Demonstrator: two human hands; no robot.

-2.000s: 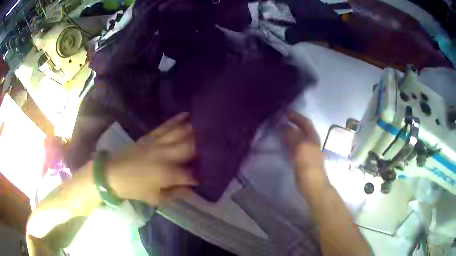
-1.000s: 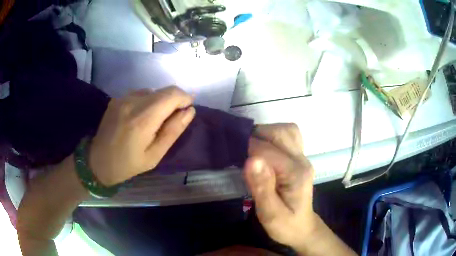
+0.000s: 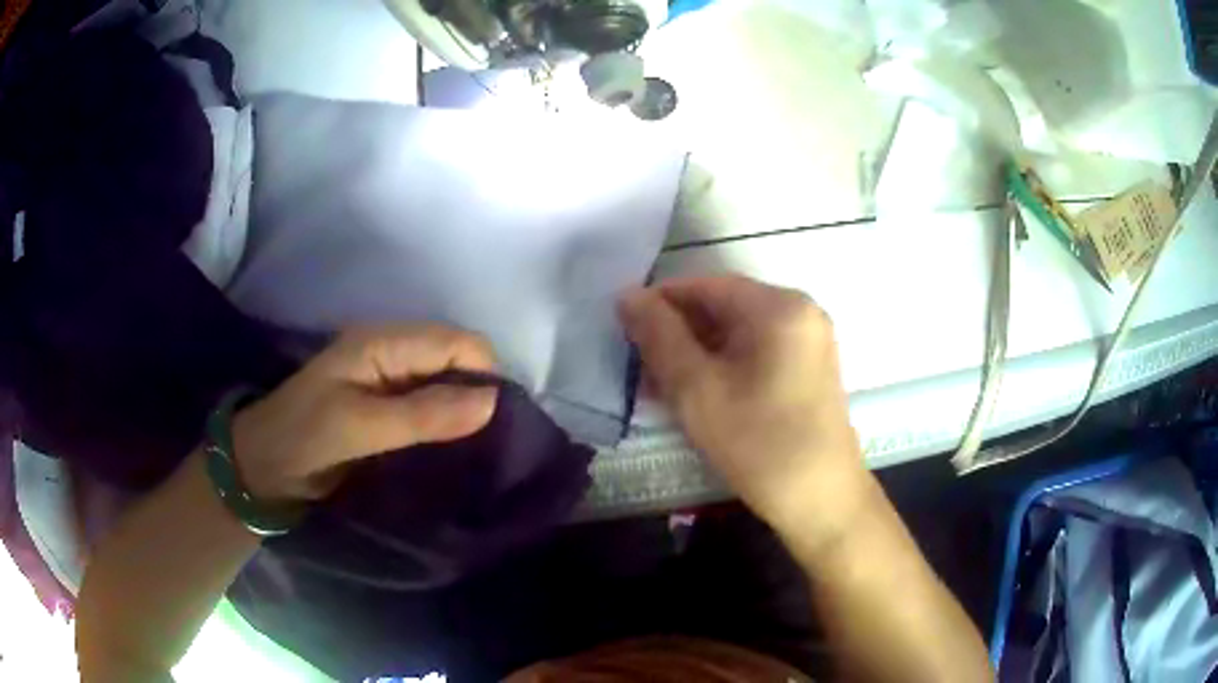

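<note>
A pale grey panel (image 3: 441,227) lies flat on the white machine bed under the bright light, with a narrow dark edge along its right side. The dark purple garment body (image 3: 107,267) lies at the left and hangs over the table's front edge. My left hand (image 3: 387,400), with a green bangle on the wrist, pinches a fold of the dark cloth. My right hand (image 3: 735,360) is at the pale panel's right edge, thumb and finger together on the dark edge. The presser foot area (image 3: 545,94) is washed out by glare.
The machine head's dark discs (image 3: 574,34) are at the top. Green and yellow snips (image 3: 1049,211) and a tan paper tag (image 3: 1133,230) lie at the right. A narrow tape (image 3: 999,347) loops over the table edge. A blue-framed holder with pale cloth (image 3: 1122,560) stands at lower right.
Since one second ago, the dark piece stretched between my hands has dropped left and down, exposing the pale panel. My right hand has moved off it to the panel's edge.
</note>
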